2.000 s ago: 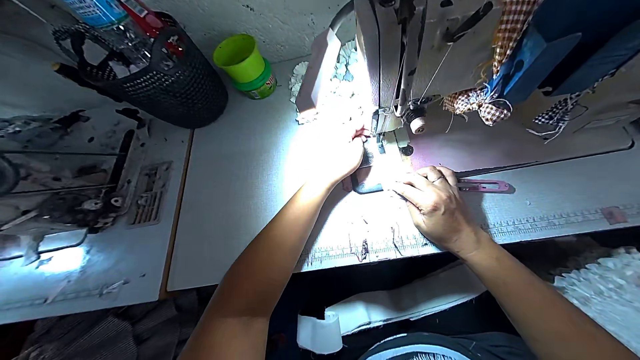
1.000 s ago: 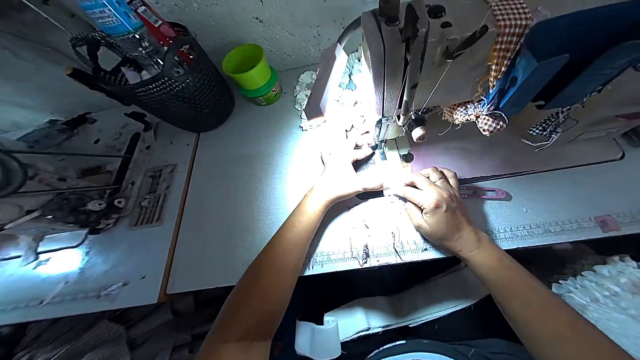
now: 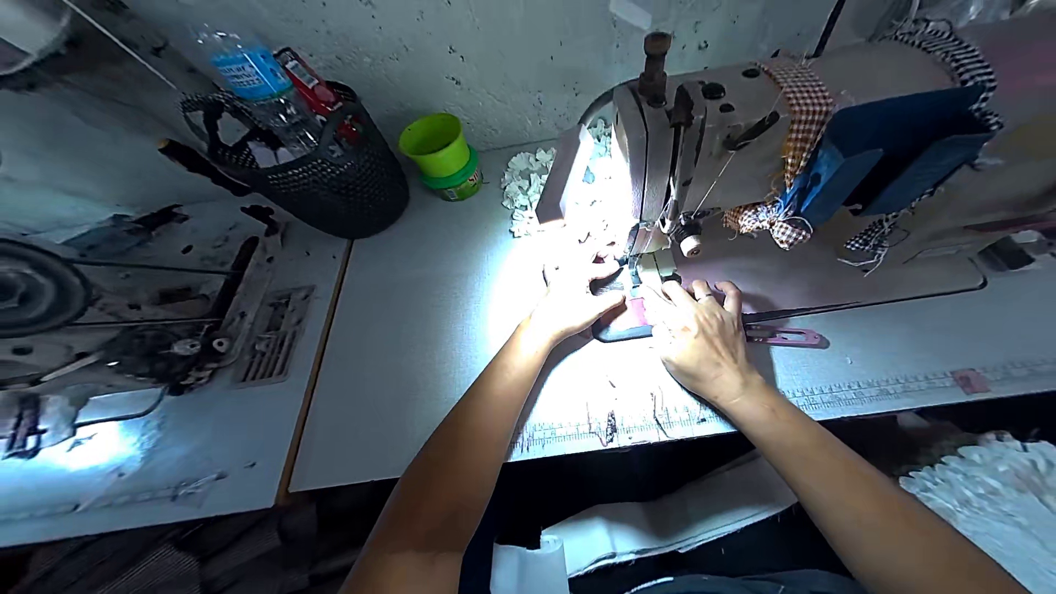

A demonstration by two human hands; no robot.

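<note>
Under the head of an industrial sewing machine [image 3: 648,157], both hands are at the presser foot. My left hand [image 3: 573,295] lies on the left of the foot, thumb and forefinger spread around its near side; glare hides whether it holds anything. My right hand [image 3: 701,338] rests just right of the foot, fingertips on the machine bed by a small pink patch [image 3: 637,313]; any material under them is too bright to make out. Beside the right hand lies a pink plastic-handled tool [image 3: 788,337], partly covered by that hand.
A black woven basket [image 3: 330,181] with a plastic bottle [image 3: 252,78] and a green cup [image 3: 436,147] stand at the back left. White ruffled trim [image 3: 526,186] lies behind the hands. A measuring tape [image 3: 874,390] runs along the table's front edge. Another machine [image 3: 190,346] is at left.
My left hand has shifted beside the presser foot and its thumb and forefinger are spread apart now. My right hand stays at nearly the same place.
</note>
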